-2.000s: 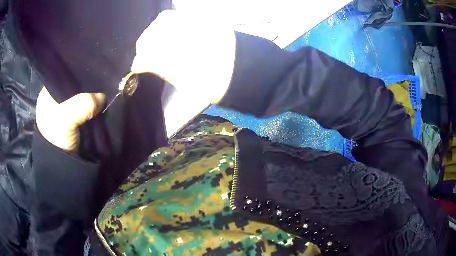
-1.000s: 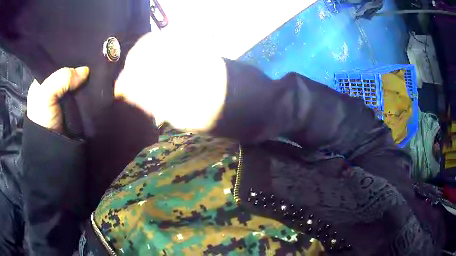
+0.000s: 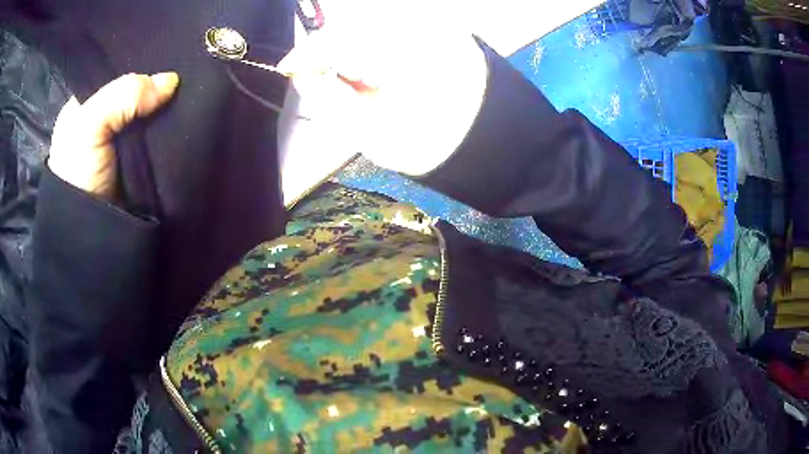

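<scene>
A black matte garment (image 3: 208, 133) lies over the lap and the white table's edge. A round metallic button (image 3: 226, 43) sits on it near the top. My left hand (image 3: 102, 129) grips the garment's fold below and left of the button, thumb on top. My right hand (image 3: 381, 97), overexposed, is right of the button. A thin shiny needle (image 3: 264, 67) runs from the button's edge to its fingertips; its exact grip is washed out. A fine thread (image 3: 257, 99) curves below it.
Red-pink looped snips (image 3: 310, 13) lie at the top beside the garment, on the glaring white table (image 3: 532, 16). A blue basket (image 3: 727, 168) with yellow-brown cloth (image 3: 699, 191) stands on the blue floor (image 3: 612, 80) at the right. Wrinkled shiny black lining (image 3: 19, 151) is at far left.
The button and garment have shifted upward in view. My right hand has moved right, away from the button, and a shiny line and thread now show between them. My left hand still grips the garment.
</scene>
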